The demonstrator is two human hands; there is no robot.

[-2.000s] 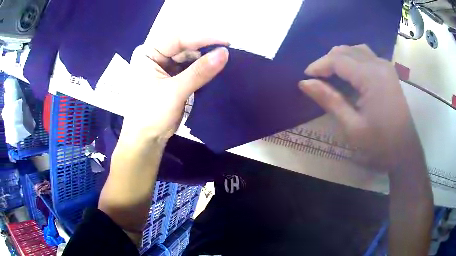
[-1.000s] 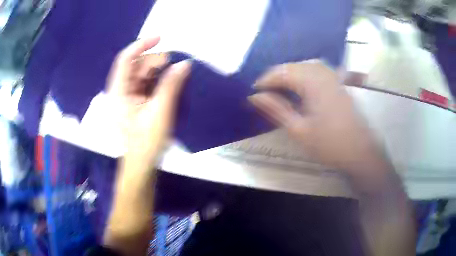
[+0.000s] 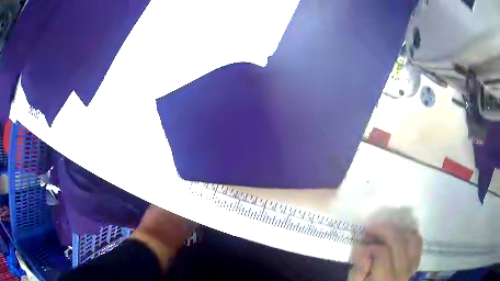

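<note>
A large dark purple cut panel (image 3: 257,131) lies flat on the white table, its lower edge near the printed ruler (image 3: 274,214). My left hand (image 3: 164,230) is below the table's front edge, beside bunched purple cloth (image 3: 87,192); its fingers are hidden. My right hand (image 3: 389,241) is at the table's front edge near the ruler's right end, blurred, with its fingers bent; whether it holds anything cannot be told. Neither hand touches the panel.
More purple panels (image 3: 71,49) lie at the upper left of the table. The sewing machine head (image 3: 449,38) is at the upper right, with a small pointed purple piece (image 3: 485,159) near it. A blue basket (image 3: 33,192) stands below the table at left.
Both hands have let go of the panel and moved down to the table's front edge, the left one below it. The panel now lies flat. The view has shifted.
</note>
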